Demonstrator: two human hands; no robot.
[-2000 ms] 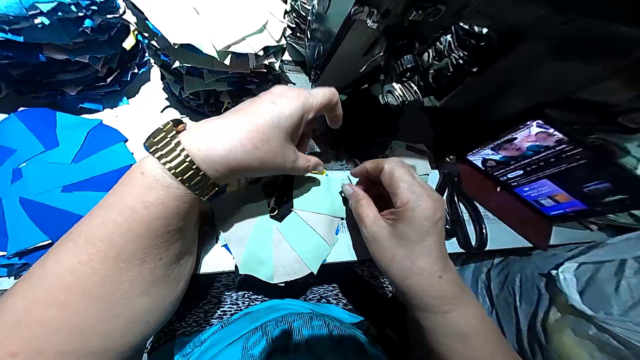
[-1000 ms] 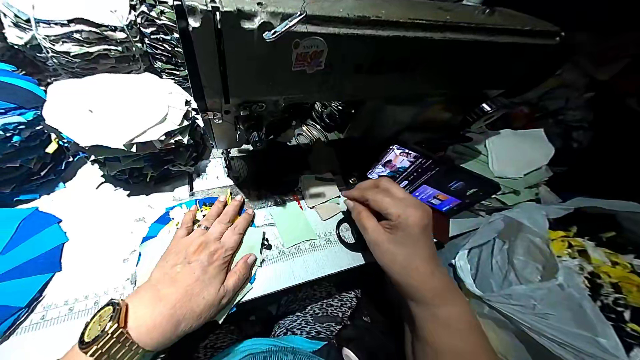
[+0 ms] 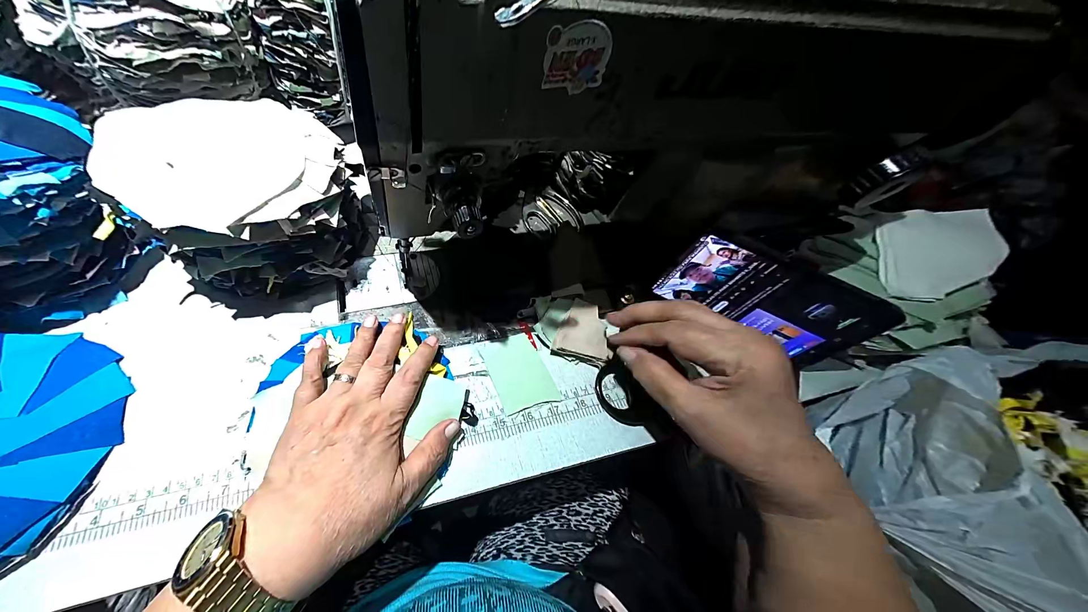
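Note:
My left hand (image 3: 361, 433) lies flat, fingers spread, on a pieced fabric round (image 3: 276, 404) of pale green, white and blue in front of a sewing machine (image 3: 510, 93). My right hand (image 3: 722, 374) has its thumb and index fingertips close together at the edge of a small stack of beige and green fabric pieces (image 3: 582, 330); whether it pinches one is unclear. A pale green fabric piece (image 3: 520, 372) lies between the hands on the bed's printed ruler. Under the right hand shows the black loop of a scissors handle (image 3: 614, 393).
A lit smartphone (image 3: 778, 297) lies behind my right hand, beside a stack of green fabric pieces (image 3: 935, 263). Piles of fabric rounds (image 3: 212, 170) stand at the back left, with blue rounds (image 3: 55, 433) in front. A grey plastic bag (image 3: 935, 476) is at the right.
The view has shifted widely. My left hand, raised near my right hand two seconds ago, now lies flat on the fabric round. My right hand has moved away to the small stack.

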